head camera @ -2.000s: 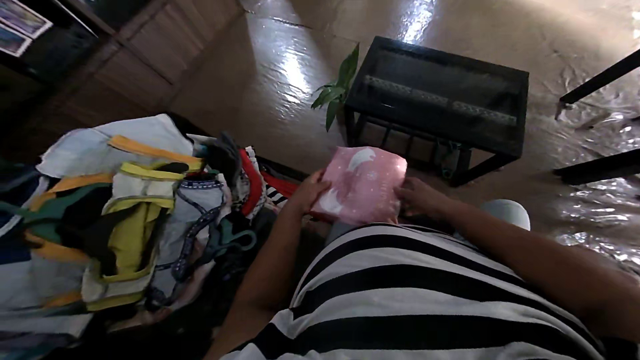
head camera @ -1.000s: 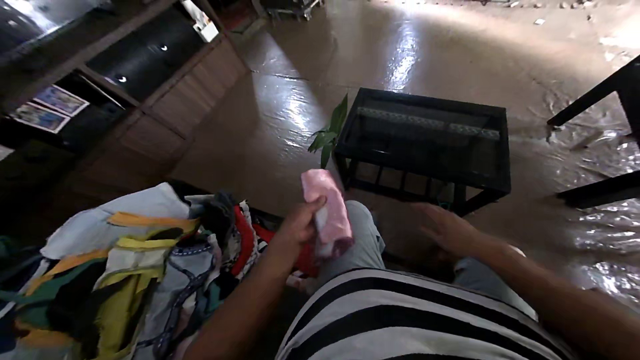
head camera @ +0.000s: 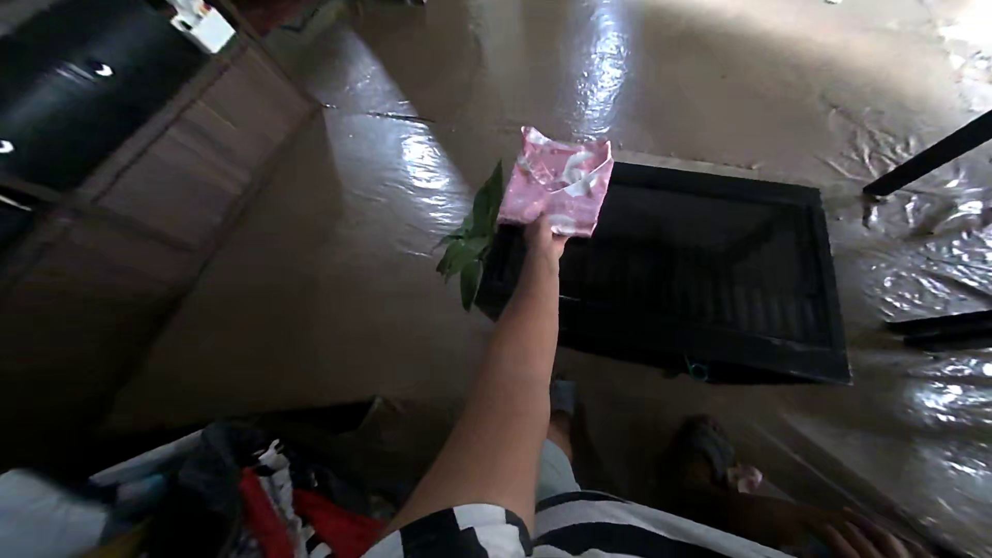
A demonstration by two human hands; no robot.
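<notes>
My left hand, at the end of an outstretched arm, grips the near edge of a folded pink garment with white shapes and a V-shaped neckline. The garment is over the far left corner of a low black table with a dark glass top; whether it rests on the table cannot be told. At the lower right edge, my right hand is low, dim and partly cut off, near my striped shirt. Its fingers show, but not whether it holds anything. A heap of clothes lies at the lower left.
A green leafy plant stands against the table's left side. At the left is a dark wooden cabinet with a small white container on it. Black furniture legs stand at the right on the shiny, wrinkled floor covering.
My left hand has moved forward from my lap to the table with the pink garment. The garment was in both hands two seconds ago; my right hand has since let go and moved away. The view has shifted.
</notes>
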